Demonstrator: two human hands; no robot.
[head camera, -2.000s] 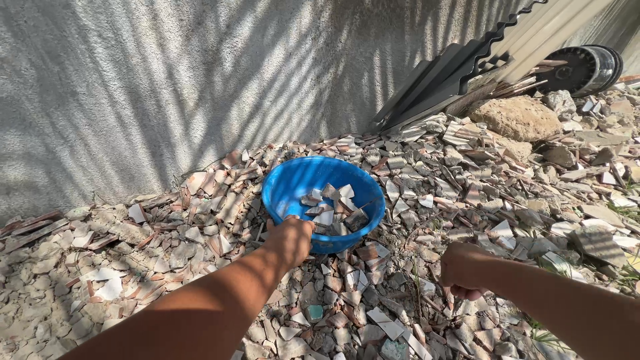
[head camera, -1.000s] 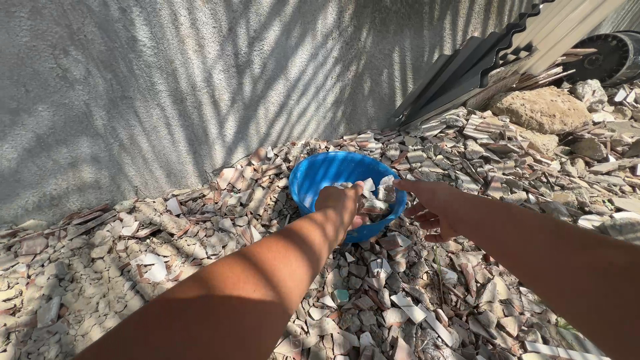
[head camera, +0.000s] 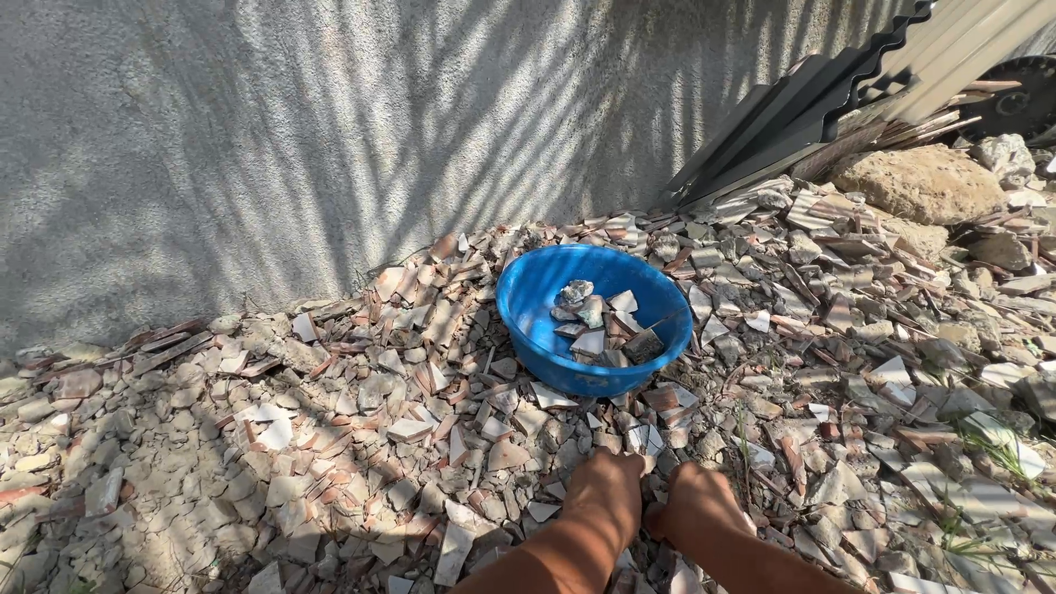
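A round blue plastic basin (head camera: 528, 346) rests on rubble near the wall. Broken pieces of tile and stone (head camera: 606, 326) lie inside it, mostly toward its right and near side. Just below the basin, my left hand (head camera: 609, 483) reaches down to the broken tiles with its fingers bent. Close on its right is my right hand (head camera: 697, 499), also low over the rubble. The fingertips of both hands are largely hidden, so I cannot tell whether either holds a piece.
Broken tile and stone rubble (head camera: 330, 462) covers the ground. A rough plastered wall (head camera: 247, 148) stands behind. At the upper right are dark corrugated sheets (head camera: 767, 124), a large rock (head camera: 924, 183) and a black round object (head camera: 1011, 99). Grass tufts (head camera: 994, 450) grow at the right.
Both hands have moved from the basin down to the rubble in front of it. A second ago they were at the basin with pieces; those inside now lie in plain view.
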